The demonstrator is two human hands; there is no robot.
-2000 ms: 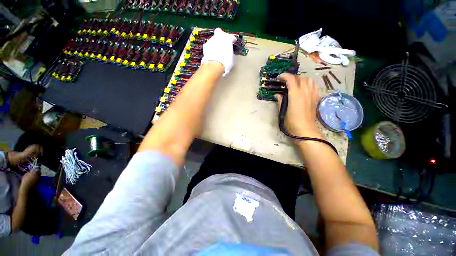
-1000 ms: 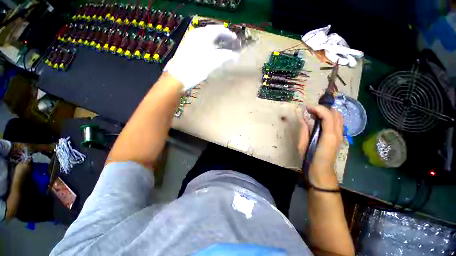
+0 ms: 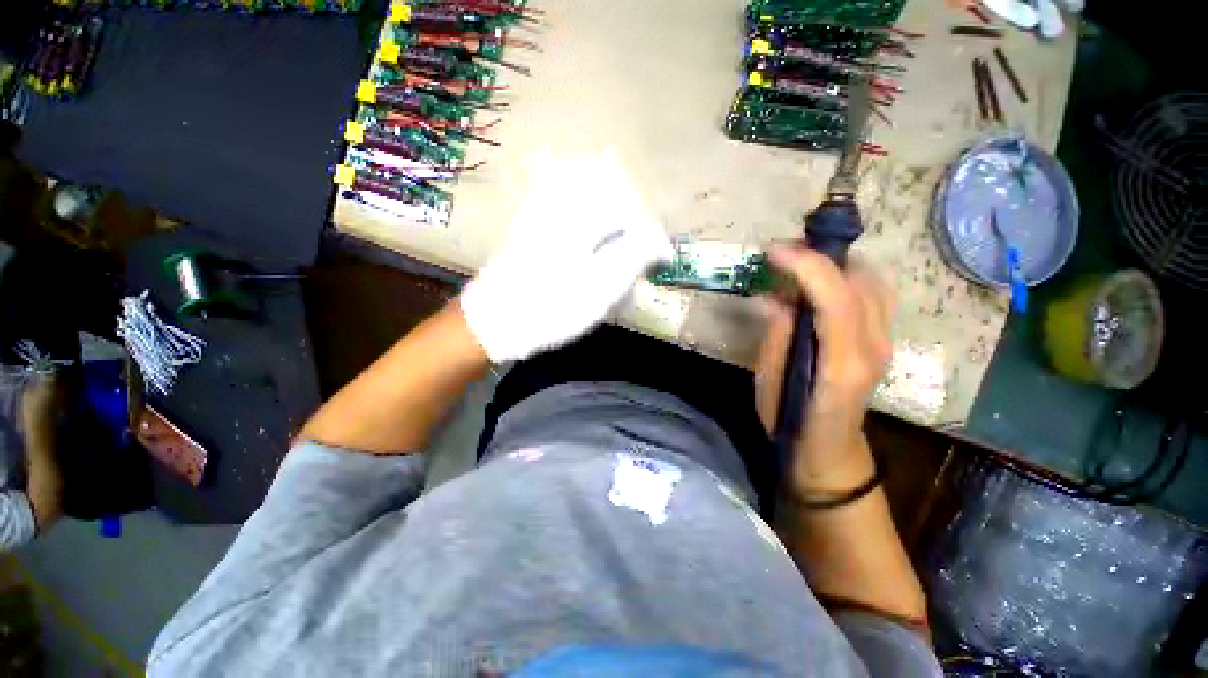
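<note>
My left hand (image 3: 567,258), in a white work glove, holds a narrow green circuit board (image 3: 715,265) by its left end near the front edge of the cream board. The board's plain solder side with silvery spots faces up. My bare right hand (image 3: 828,338) grips the black handle of a soldering iron (image 3: 832,225), whose metal barrel points away from me. The fingers of my right hand are at the circuit board's right end; whether they touch it I cannot tell. Solder wire cannot be made out.
A column of boards with yellow ends (image 3: 366,92) lies left on the cream board (image 3: 623,80); a smaller stack (image 3: 795,119) lies beyond the iron. A round dish (image 3: 1007,212), yellowish pot (image 3: 1104,329) and fan grille (image 3: 1172,172) are right. A solder spool (image 3: 196,285) and another person's arm (image 3: 47,450) are left.
My gloved hand has come back from the far board rows to the near edge, now with a circuit board. My right hand with the iron has moved in beside it. The view has shifted nearer.
</note>
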